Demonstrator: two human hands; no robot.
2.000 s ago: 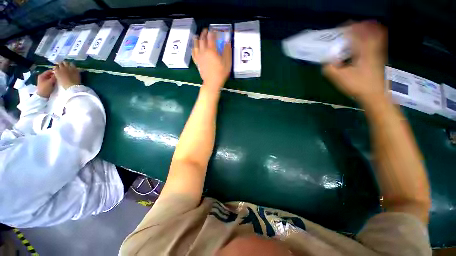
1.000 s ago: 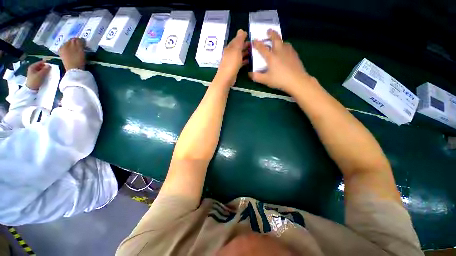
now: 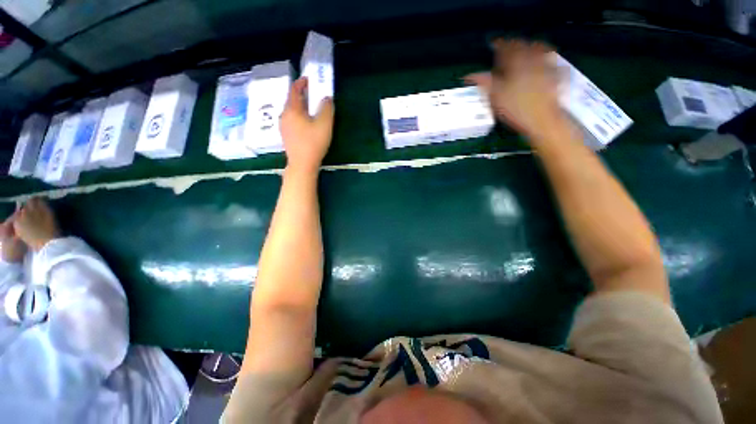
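Note:
My left hand (image 3: 305, 132) grips the near end of a narrow white carton (image 3: 319, 70) standing at the right end of the left row. My right hand (image 3: 524, 89) is blurred and lies over the left end of a slanted white carton (image 3: 595, 106); whether it grips the carton cannot be told. Between my hands a white carton (image 3: 439, 118) with a dark square label lies lengthwise on the green belt. Left of my left hand, a carton with a round logo (image 3: 267, 112) touches an open box part with a blue and pink top (image 3: 230, 114).
Several more cartons (image 3: 166, 118) stand in a row at the left. Another labelled carton (image 3: 695, 103) lies at the far right. The glossy green bench (image 3: 398, 224) runs below the pale edge line. A neighbouring worker's white sleeve (image 3: 75, 290) is at the lower left.
The view has shifted. My hands have moved apart: the left is now on a narrow carton at the row's end, the right over a carton at the right. A labelled carton now lies between them.

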